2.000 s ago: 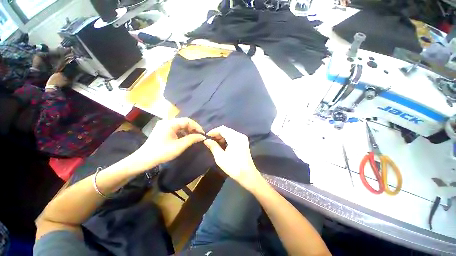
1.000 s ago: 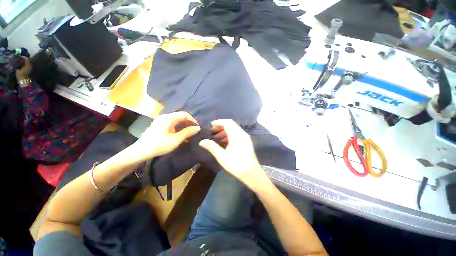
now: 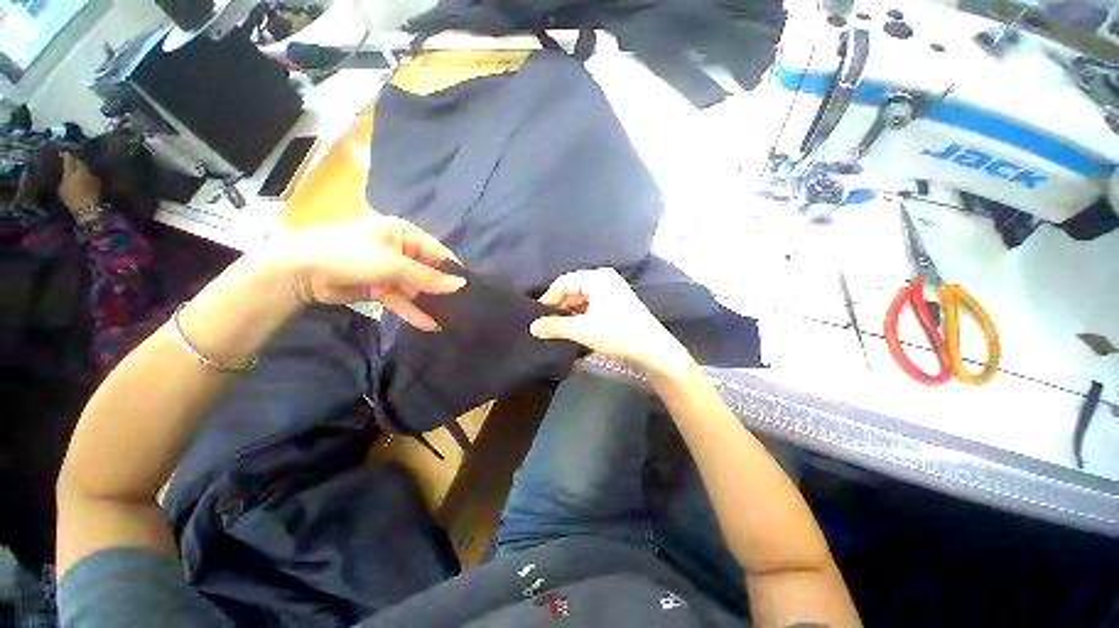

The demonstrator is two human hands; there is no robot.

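A dark garment piece [image 3: 491, 331] is held up over the table's front edge and my lap. My left hand [image 3: 380, 272] pinches its upper left edge near the fold, fingers spread. My right hand [image 3: 599, 321] pinches its upper right edge between thumb and fingers. The cloth is stretched between the two hands. A larger dark grey cloth [image 3: 528, 172] lies flat on the table behind, partly on brown cardboard. More dark cloth [image 3: 307, 491] hangs over the left side of my lap. No tool is in either hand.
A white JACK sewing machine [image 3: 982, 153] stands at right. Scissors [image 3: 939, 325] with red and orange handles, a thin pointed tool [image 3: 853, 317] and a black strip [image 3: 1087, 420] lie before it. A phone [image 3: 288, 168] lies at left. Another person's hand [image 3: 80, 184] shows far left.
My hands have moved apart and now stretch the dark cloth between them, where before they were close together at its edge. The camera view has shifted slightly.
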